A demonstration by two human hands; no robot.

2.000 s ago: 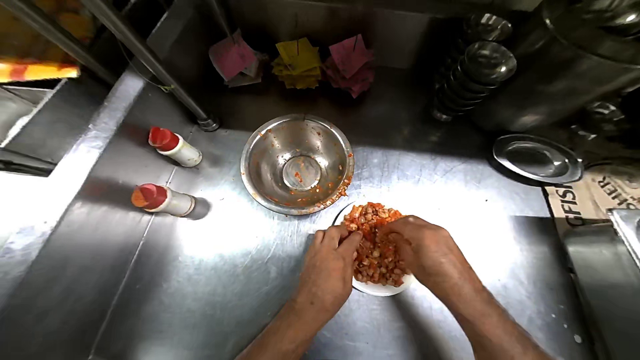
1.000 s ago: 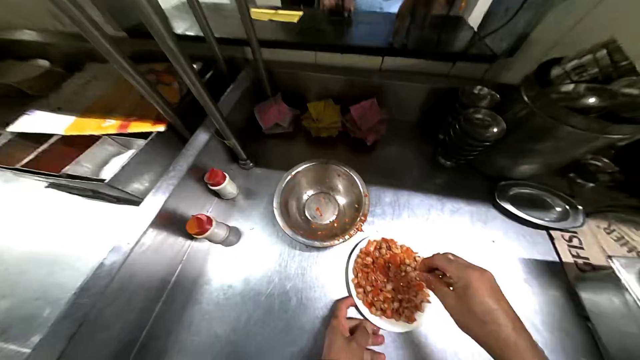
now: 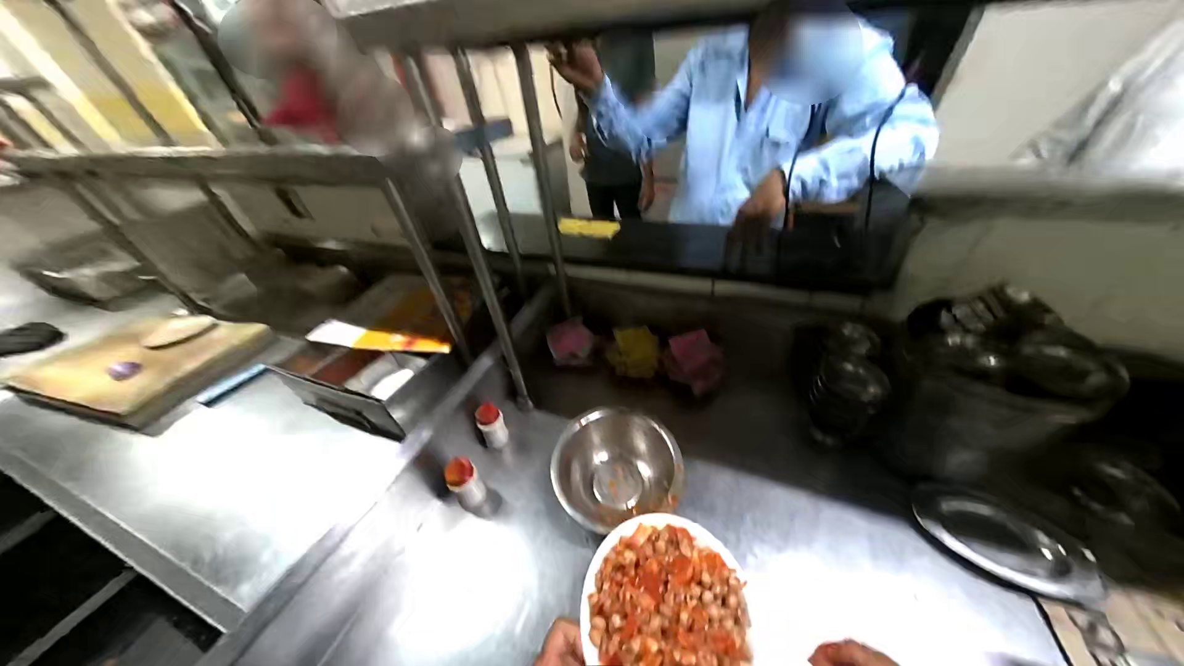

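Observation:
My left hand point(image 3: 561, 644) grips the left rim of a white plate point(image 3: 592, 566) at the bottom centre; only part of the hand shows. Chopped red and pale brown food point(image 3: 668, 597), mixed with what look like nuts or beans, fills the plate. To the right, apart from it, is my right hand point(image 3: 849, 654), mostly cut off by the lower edge, so its fingers cannot be made out. Just beyond the plate stands a steel mixing bowl point(image 3: 618, 474) with orange smears on its near side. The plate's far rim overlaps the bowl's near rim in this view.
Two red-topped bottles point(image 3: 465, 483) stand left of the bowl. Folded pink and yellow papers point(image 3: 634, 352) lie behind. Stacked steel cups point(image 3: 846, 384), a large steel pot point(image 3: 999, 398) and an oval steel tray point(image 3: 1006, 538) are right. A person point(image 3: 777, 120) stands beyond the counter opening.
My right hand has come away from the food and lies apart from the plate. My left hand now holds the plate's left rim. The view has tilted up.

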